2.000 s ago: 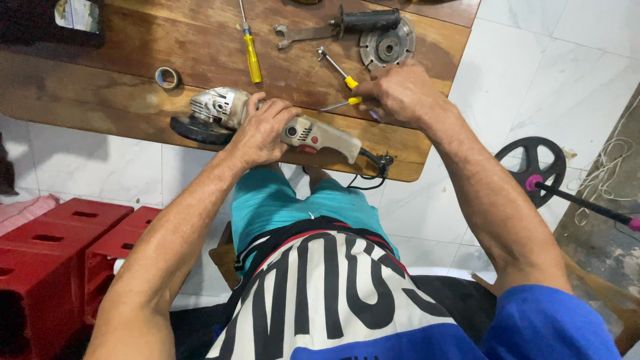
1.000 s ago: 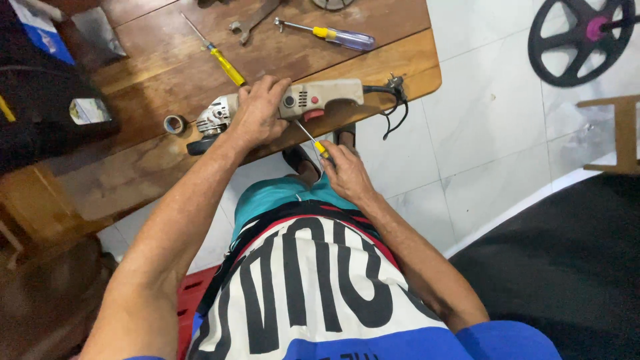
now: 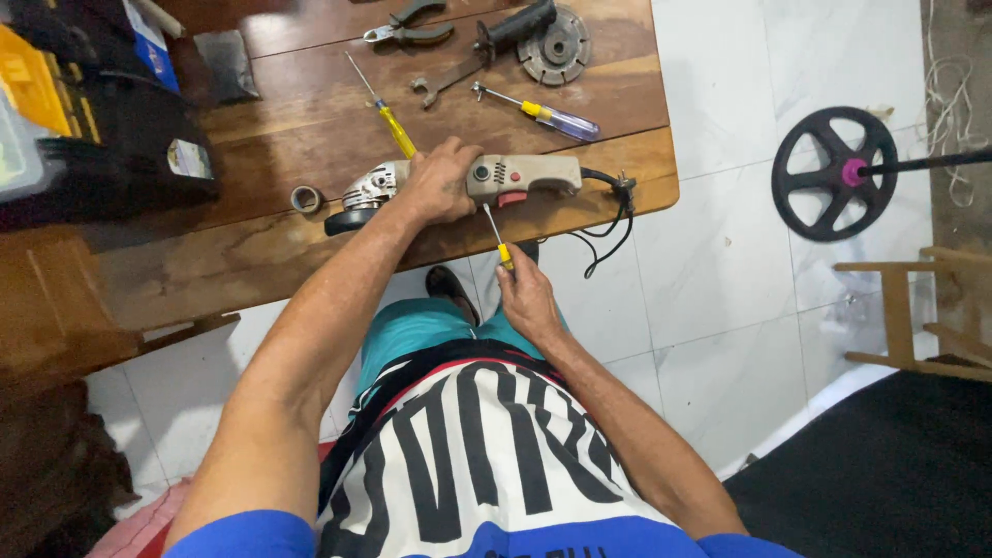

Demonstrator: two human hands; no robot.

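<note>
An angle grinder lies along the front edge of the wooden table, its head and black guard to the left, its cord at the right end. My left hand grips the body behind the metal gear head. Below the grinder, my right hand holds a small screwdriver by its yellow handle. The blade points up, its tip at the lower side of the grinder body, left of the red switch; whether it touches cannot be told. A yellow-handled screwdriver lies just behind my left hand.
On the wooden table are a roll of tape, pliers, a pin spanner, a side handle, a cutting disc and a clear-handled screwdriver. A black toolbox stands left. The cord hangs over the edge.
My right hand has moved from beyond the grinder, near the disc, to its near side, with the small screwdriver pointing at the body. My left hand has stayed on the grinder. The view has shifted.
</note>
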